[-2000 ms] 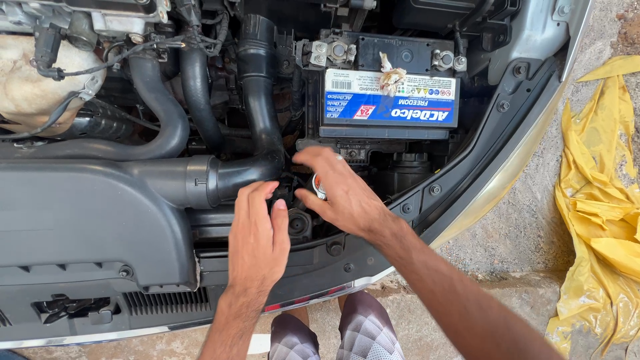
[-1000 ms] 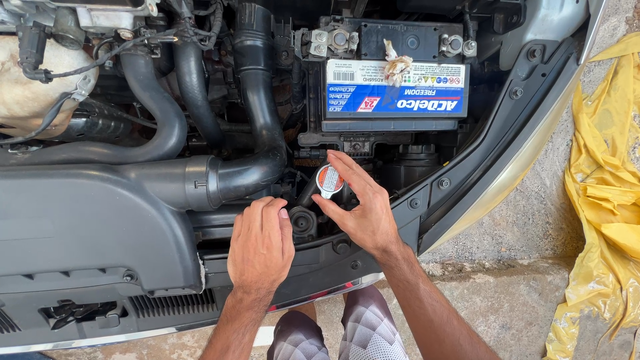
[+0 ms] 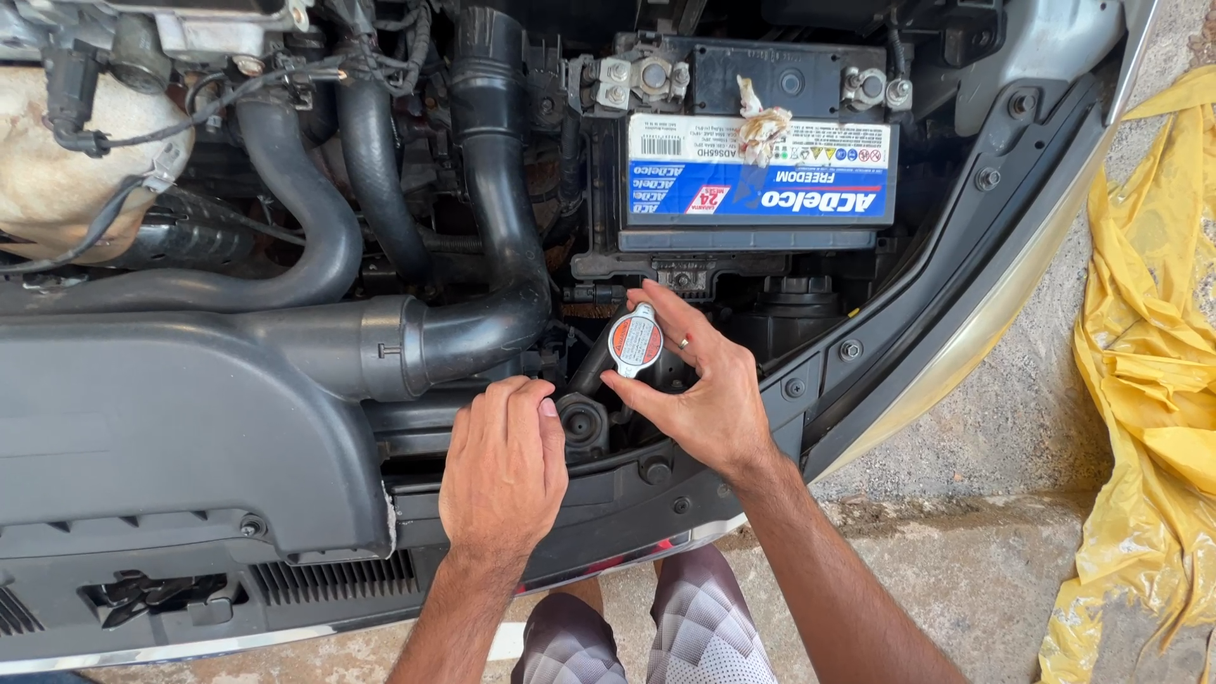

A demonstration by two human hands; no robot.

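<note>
A metal radiator cap (image 3: 636, 340) with an orange and white label is between the thumb and fingers of my right hand (image 3: 708, 389). It sits by a black hose (image 3: 591, 366) in the engine bay; whether it is seated on a neck cannot be seen. My left hand (image 3: 503, 465) rests with bent fingers near the front edge, left of a round rubber mount (image 3: 581, 423); nothing shows in it, and its palm is hidden. Beyond my right hand stands an ACDelco car battery (image 3: 760, 199) with a crumpled, stained scrap (image 3: 763, 128) on top.
A black air intake duct (image 3: 494, 190) bends down to the plastic housing (image 3: 171, 427) at left. Coolant hoses (image 3: 313, 209) run behind it. The bolted fender edge (image 3: 883, 313) curves along the right. Yellow plastic sheeting (image 3: 1149, 380) lies on the concrete ground.
The cap was mostly covered by my right hand two seconds ago; now its labelled top shows between my thumb and fingers. My left hand has drawn its fingers in and moved slightly away from the right.
</note>
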